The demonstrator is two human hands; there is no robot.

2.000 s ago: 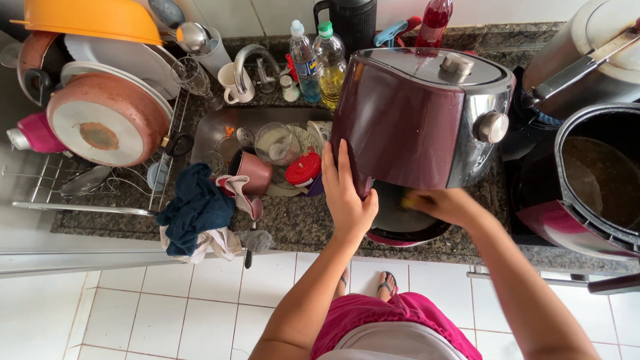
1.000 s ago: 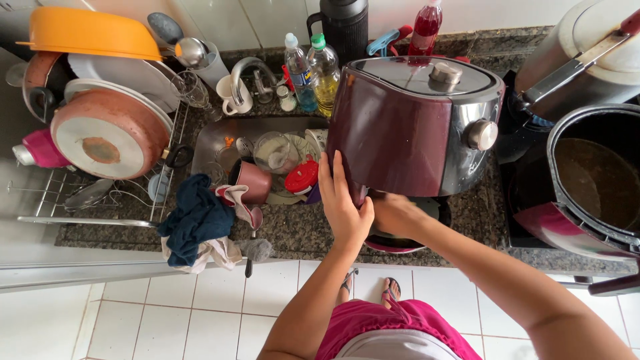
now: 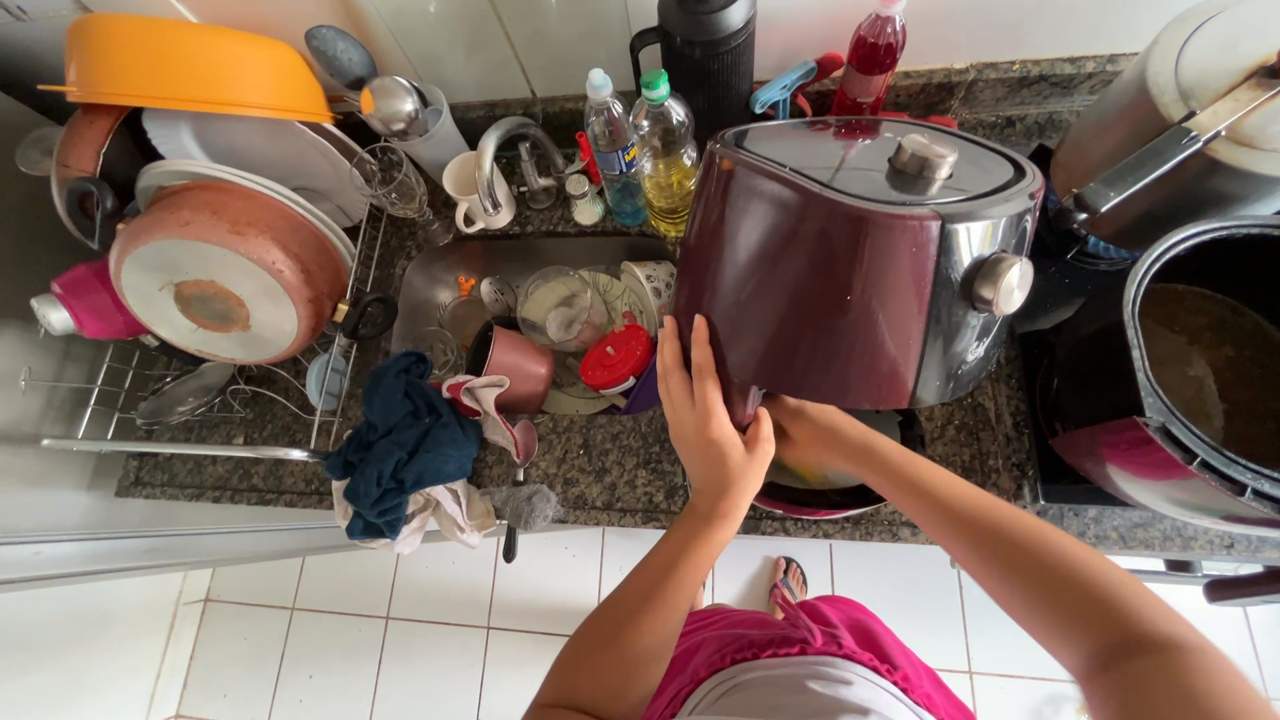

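Note:
A dark maroon air fryer body (image 3: 820,280) with a metal knob stands tilted over the granite counter. My left hand (image 3: 715,430) grips its lower left side, fingers spread up along the wall and thumb at the edge. Under the raised body, my right hand (image 3: 815,440) reaches in; its fingertips are mostly hidden. A bit of what looks like a yellow sponge (image 3: 790,476) shows below them. Beneath that hand lies a round dark-lined part with a pink rim (image 3: 820,512), partly covered by the body.
Left of the air fryer, the steel sink (image 3: 425,290) holds cups, plates and a red lid. Cloths (image 3: 405,450) hang over the counter's edge beside a loaded dish rack (image 3: 190,450). Bottles (image 3: 665,170) stand behind. At right are a pressure cooker (image 3: 1150,150) over a lit burner and a liquid-filled pot (image 3: 1200,370).
My right hand has moved left, further under the air fryer, and the yellow sponge in its fingers is now mostly hidden. My left hand stays on the body.

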